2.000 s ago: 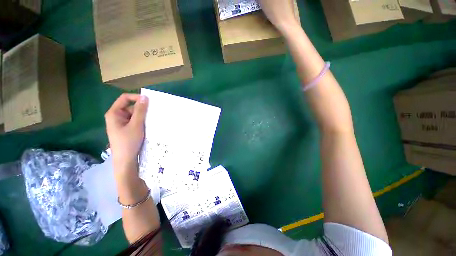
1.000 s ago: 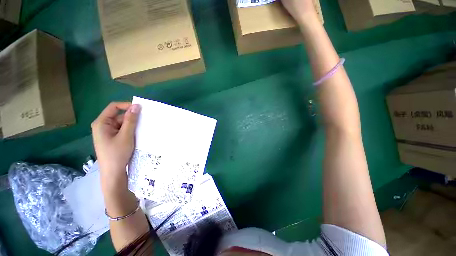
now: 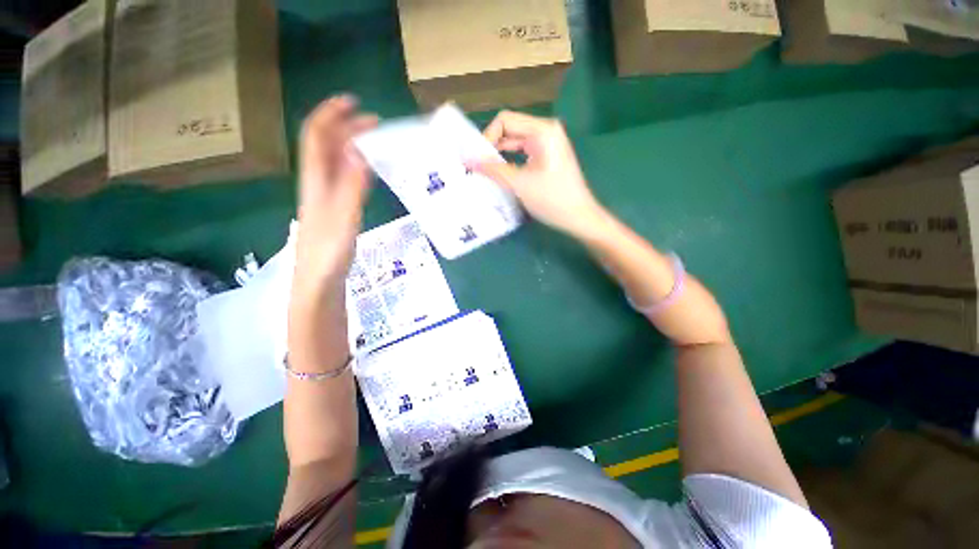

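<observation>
A white label sheet (image 3: 438, 180) with print and dark square codes is held above the bench, somewhat blurred. My left hand (image 3: 335, 161) is at its upper left corner, blurred, fingers on the edge. My right hand (image 3: 537, 166) pinches the sheet's right side with thumb and fingertips. Below, a stack of printed label sheets (image 3: 446, 386) lies near my body, with another printed sheet (image 3: 403, 281) just above it, partly behind my left forearm. Plain white backing paper (image 3: 252, 349) lies left of my left forearm.
Brown product cartons (image 3: 488, 48) stand in a row along the far side of the green bench (image 3: 644, 161). A clear bag of white cords (image 3: 145, 359) lies at left. A larger shipping carton (image 3: 912, 252) with dark characters is at right, by the floor's yellow line (image 3: 644, 459).
My right hand has come back from the far carton to the sheet. My left hand has moved up and right with the sheet, which is now tilted and bent. The view has shifted.
</observation>
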